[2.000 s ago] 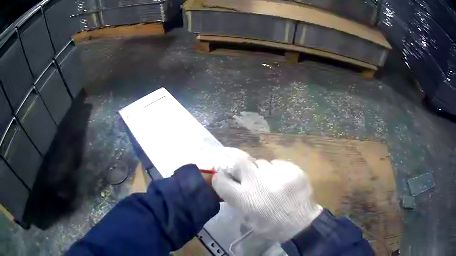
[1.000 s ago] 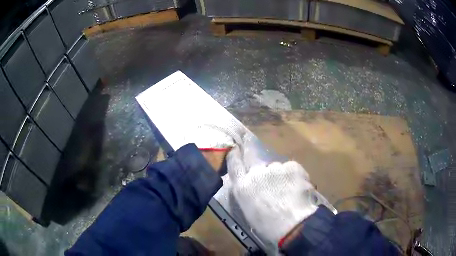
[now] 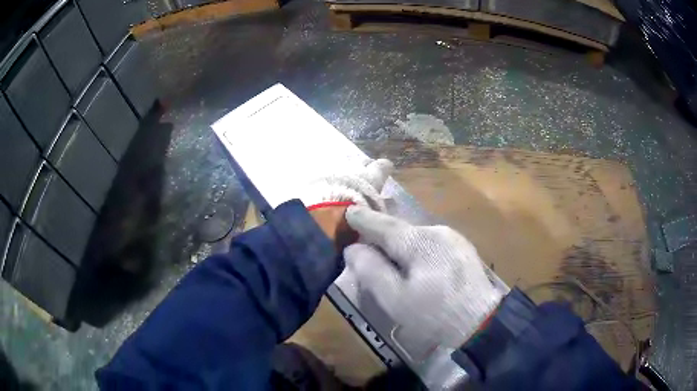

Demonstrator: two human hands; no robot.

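Observation:
A long silver-grey sheet-metal housing (image 3: 283,145) lies slantwise, its far end glaring white with a faint pressed rectangle. A dark slotted edge strip shows along its lower left side. My left hand (image 3: 355,185), in a white knit glove with a red cuff edge, is over the middle of the housing, its fingers partly hidden. My right hand (image 3: 428,279), also gloved, is over the near part, fingers partly curled, the foremost ones at my left wrist and cuff. Whether either hand grips anything is hidden.
A stained cardboard sheet (image 3: 535,221) lies under and right of the housing. Grey stacked housings (image 3: 46,153) stand at left. A pallet (image 3: 474,27) is at the back, wrapped goods (image 3: 665,38) at upper right. Small grey-green pads (image 3: 676,233) lie right of the cardboard.
The view has shifted, so the housing and cardboard sit higher and further right. My left hand first went lower-profile over the housing; now its fingers show beyond my right hand, which is more open.

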